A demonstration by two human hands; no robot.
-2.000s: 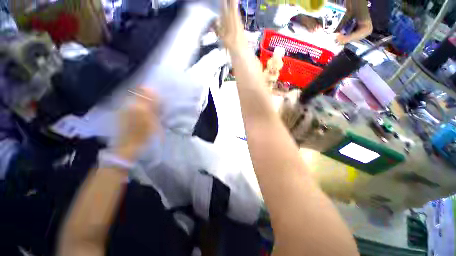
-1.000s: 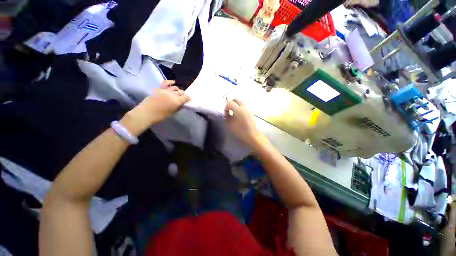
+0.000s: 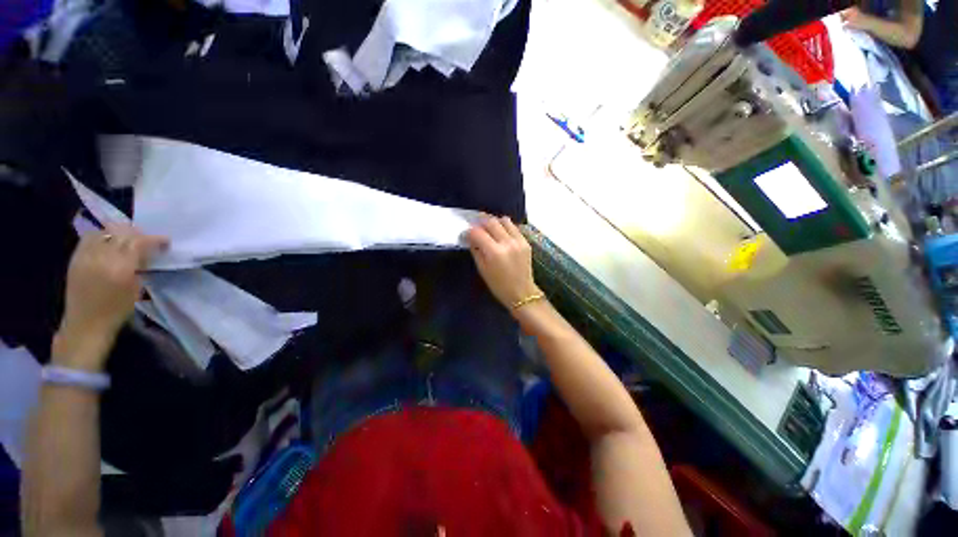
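A long pale grey-white fabric panel (image 3: pixel 284 210) is stretched nearly level over black fabric (image 3: pixel 410 136), wide at the left and narrowing to the right. My left hand (image 3: pixel 103 275) grips its lower left edge. My right hand (image 3: pixel 502 255) pinches its narrow right end. Loose white pieces (image 3: pixel 226 315) hang below the panel beside my left hand, and some thin pointed ends show above that hand. Whether these are joined to the panel cannot be told.
The cream sewing machine (image 3: pixel 819 283) stands on the white, green-edged table (image 3: pixel 620 267) at right. Dark-blue snips (image 3: pixel 565 128) lie on the table. A red basket (image 3: pixel 804 47) is behind the machine. More white pieces (image 3: pixel 431 37) lie at the top. A blue basket (image 3: pixel 275 488) is at lower left.
My hands have moved from close together to wide apart, the left one far to the left. The panel is now spread between them. The view has shifted, showing the machine farther right.
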